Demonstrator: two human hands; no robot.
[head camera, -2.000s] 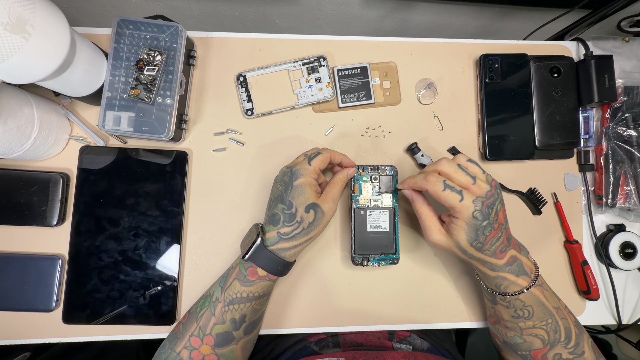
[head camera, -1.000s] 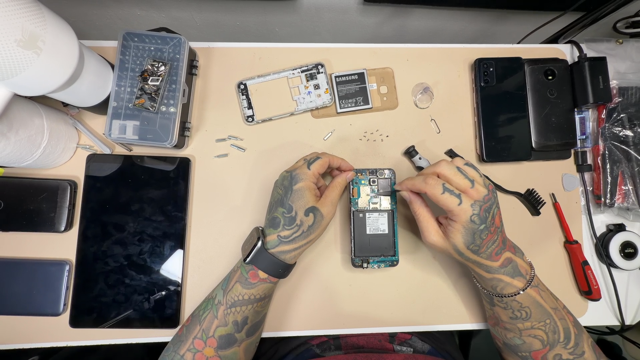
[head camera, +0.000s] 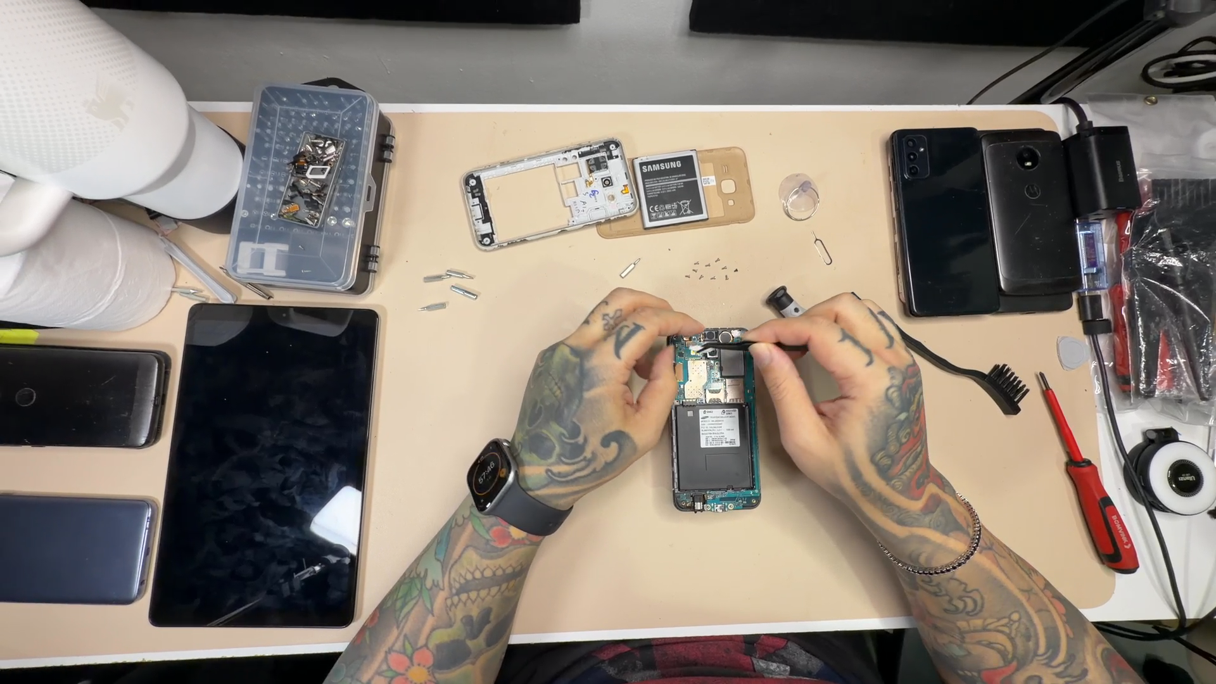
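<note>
An opened smartphone (head camera: 714, 446), its circuit board and empty battery bay showing, lies upright in the view between both hands. My left hand (head camera: 598, 399) grips the phone's upper left edge with thumb and fingertips. Dark tweezers (head camera: 774, 348) are pinched in my right hand (head camera: 836, 389), their tips over the upper part of the board near the camera. Beyond the phone lie a white-and-black mid-frame (head camera: 551, 195), a Samsung battery (head camera: 670, 189) on a gold back cover (head camera: 736, 185), tiny screws (head camera: 711, 271) and a driver bit (head camera: 630, 268).
A tablet (head camera: 266, 465), two phones and a clear-lidded case (head camera: 302, 190) are at left. At right are two dark phones (head camera: 936, 223), a black brush (head camera: 1002, 385), a red screwdriver (head camera: 1092, 503) and cables. A SIM ejector pin (head camera: 822, 248) lies near a small clear disc (head camera: 799, 197).
My right hand has moved the tweezers in from the phone's right edge, so their tips now reach across the upper board. My left hand stays at the phone's upper left edge.
</note>
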